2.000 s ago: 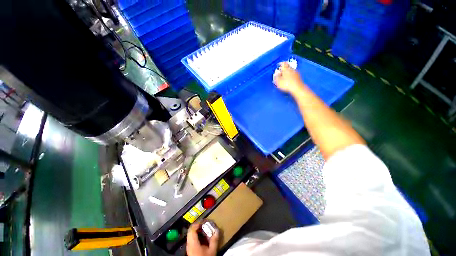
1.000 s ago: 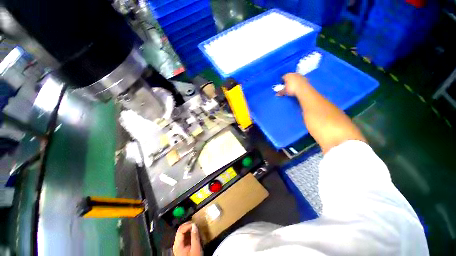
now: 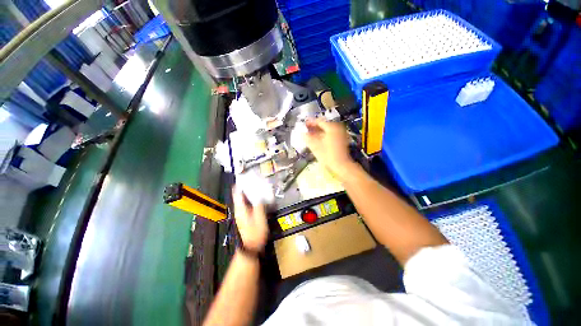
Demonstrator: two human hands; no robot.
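Observation:
My right hand [image 3: 328,141] is over the right side of the fixture [image 3: 274,149], with a blurred white piece, probably a housing [image 3: 299,136], at its fingertips. My left hand [image 3: 251,213] is at the front left of the machine base, over the left end of the button panel. It is blurred, and a whitish patch by its fingers cannot be made out. One white housing [image 3: 302,243] lies on the cardboard sheet [image 3: 331,244]. The black press head [image 3: 223,32] with its silver collar hangs above the fixture.
Yellow light curtain bars stand right [image 3: 374,121] and left [image 3: 197,202]. A blue tray [image 3: 471,146] at right holds a small white group of housings [image 3: 476,92]. A full tray [image 3: 414,67] stands behind, another [image 3: 487,255] low at right. The red stop [image 3: 309,216] is on the panel.
My right hand has moved from the blue tray to the fixture. My left hand has moved forward from beside the cardboard onto the machine's front. The view has swung left.

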